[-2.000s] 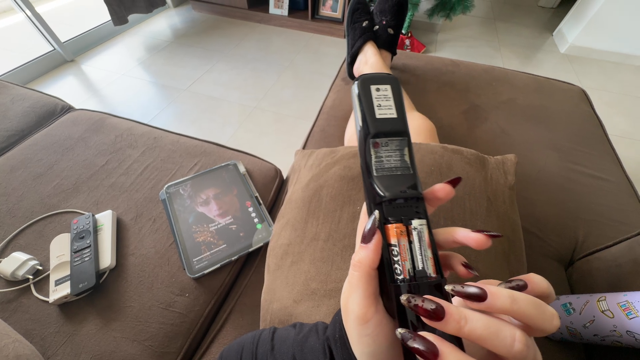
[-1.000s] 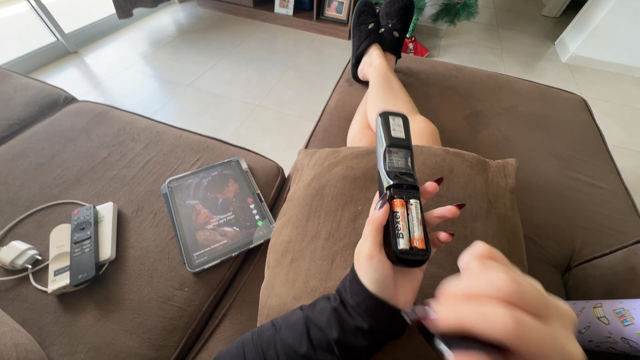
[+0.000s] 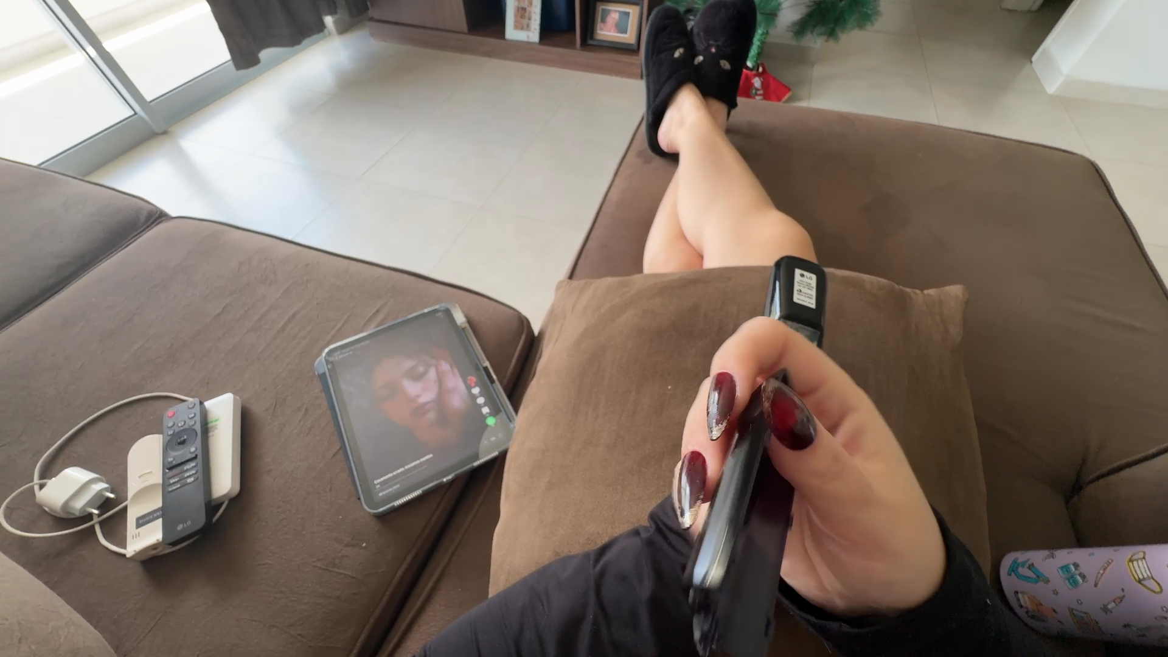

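Note:
In my right hand (image 3: 821,465) is a dark, glossy, slim piece, probably the remote's battery cover (image 3: 744,520), pinched between thumb and fingers and tilted toward me. Behind that hand, the upper end of a black LG remote control (image 3: 797,297) sticks up over the brown cushion (image 3: 593,438), its labelled back toward me. My left hand is hidden behind my right, with only its black sleeve (image 3: 584,584) coming in from below. The remote's battery bay is covered from view too.
A tablet in a clear-edged case (image 3: 415,411) lies on the brown sofa (image 3: 274,301) at left. Further left are a second remote (image 3: 186,470), pale flat devices (image 3: 224,447) and a white charger plug (image 3: 75,493) with its cable. A patterned lilac cylinder (image 3: 1090,593) lies at lower right.
My right hand has risen from the lower right and come in front of the remote, with the dark piece held up. The batteries seen in the bay earlier are now hidden.

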